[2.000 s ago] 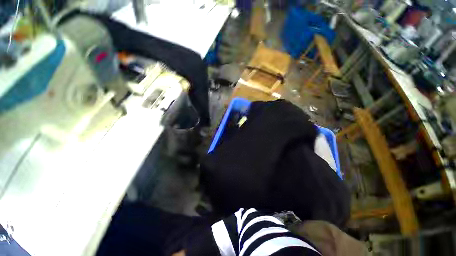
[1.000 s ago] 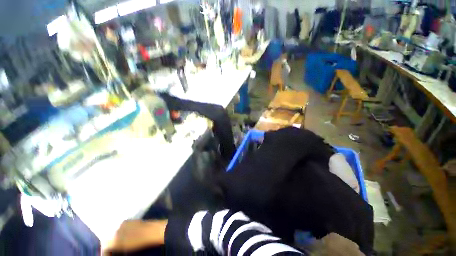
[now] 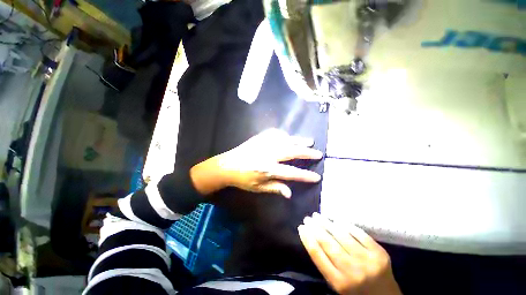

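A large black cloth panel [image 3: 202,109] lies on the white table [image 3: 427,201] and hangs down at the front. Its straight right edge runs up to the presser foot [image 3: 323,106] of the white sewing machine [image 3: 461,69], under a bright glare. My left hand [image 3: 259,164] lies flat on the cloth left of this edge, fingers spread, below the foot. My right hand [image 3: 349,256] is nearer to me, its fingertips together at the cloth edge by the table's front. Its thumb is hidden, so a pinch cannot be made out.
A blue grid crate [image 3: 193,230] stands below the table's left side, partly behind my left sleeve. More black cloth [image 3: 164,29] lies at the far left. Another pale table or machine edge [image 3: 43,144] runs along the left. A pale curved guard [image 3: 254,69] hangs beside the machine head.
The view has swung from the aisle and the cloth-filled blue tub to the machine's needle area. Both hands are now at the black panel; earlier only one blurred hand showed clearly.
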